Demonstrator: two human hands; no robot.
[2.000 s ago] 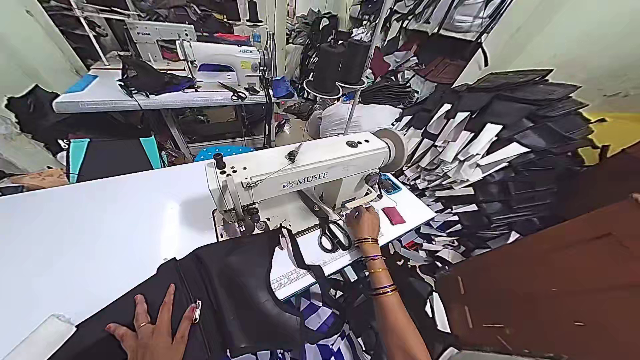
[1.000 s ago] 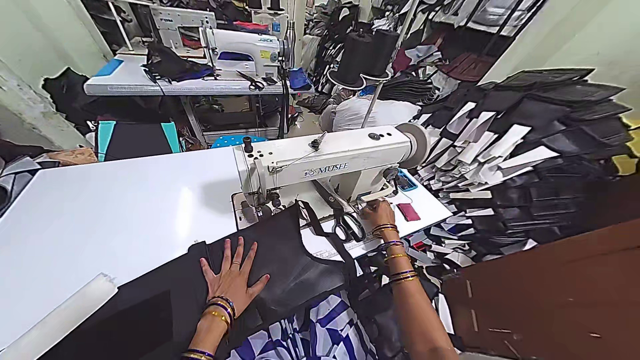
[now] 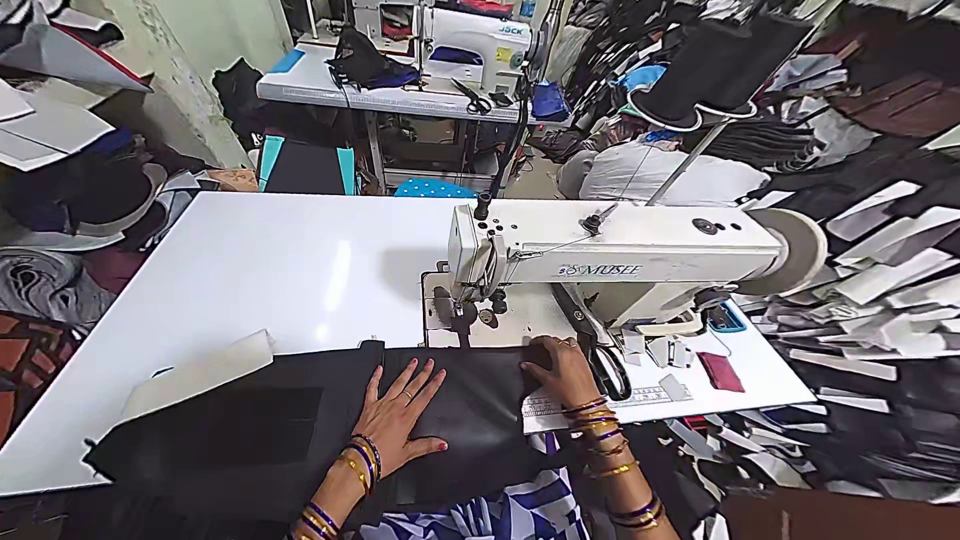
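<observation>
A large black sheet of material (image 3: 465, 420) lies along the front of the white sewing table (image 3: 270, 247). My left hand (image 3: 401, 416) rests flat on it with fingers spread. At the sheet's right edge, my right hand (image 3: 562, 367) has its fingers curled, pinching the edge near the corner. Just beyond both hands stands a white industrial sewing machine (image 3: 637, 244), its needle area behind the sheet. Black-handled scissors (image 3: 607, 367) lie on the machine bed beside my right hand. A pale rolled strip (image 3: 199, 375) lies at the sheet's left part.
A maroon fabric piece (image 3: 721, 372), small white scraps (image 3: 670, 352) and a ruler scale (image 3: 652, 394) are at the table's right. Thread cones (image 3: 705, 67) stand behind the machine. Another sewing machine (image 3: 476, 45) is farther back. Heaped cut pieces (image 3: 885, 285) crowd the right side.
My right hand has left the spot by the machine's right side and come to the sheet's right edge. The black sheet now lies flatter and squarer before the machine. The view has shifted.
</observation>
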